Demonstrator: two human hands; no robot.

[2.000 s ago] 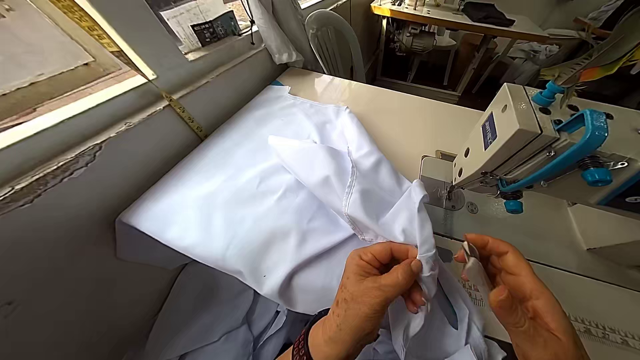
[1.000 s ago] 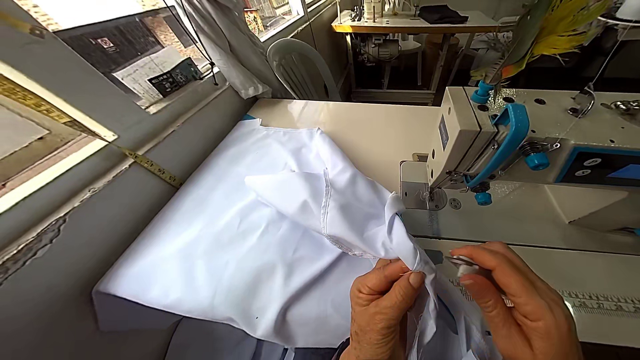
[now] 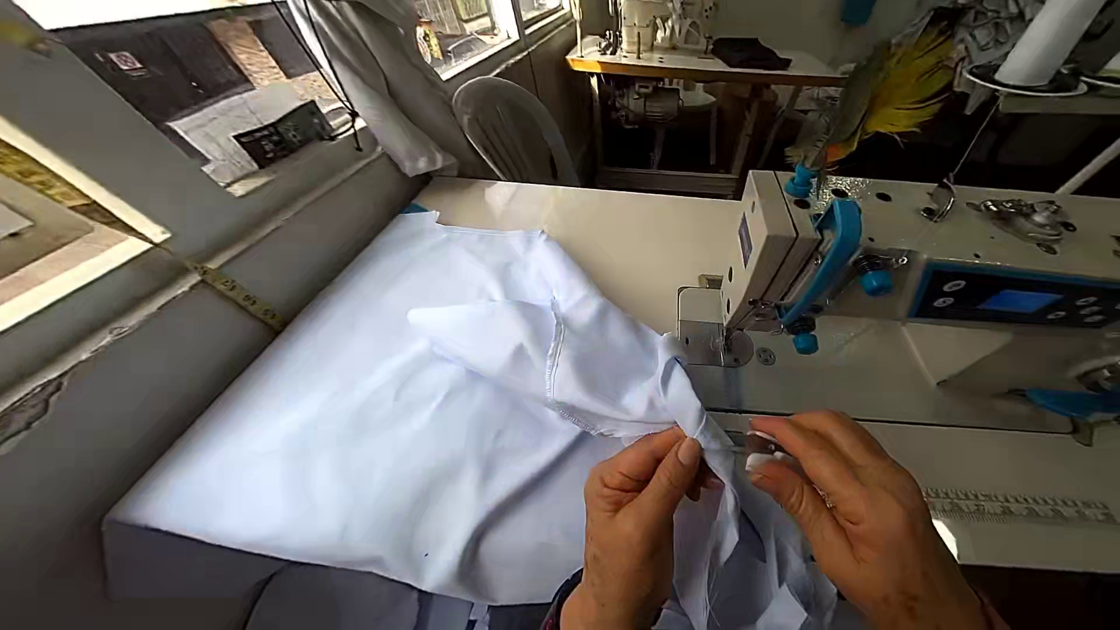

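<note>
White fabric with an overlocked seam spreads over the left of the sewing table and hangs past its front edge. My left hand pinches a narrow folded part of this cloth between thumb and forefinger, just below the sewing machine's needle area. Close to its right, my right hand holds a small metal tool with a white part between thumb and fingers; it looks like thread snips, though the fingers hide much of it. The tool's tip points toward the cloth at my left fingertips. Whether it touches the cloth is not clear.
An industrial sewing machine with blue knobs stands at the right, its presser foot above the needle plate. A ruler strip lies along the table at the right. A tape measure hangs on the left wall. Behind are a plastic chair and another machine table.
The view has shifted right. The left hand keeps its pinch on the cloth throughout, and the right hand stays beside it with the small tool, now turned more toward the cloth.
</note>
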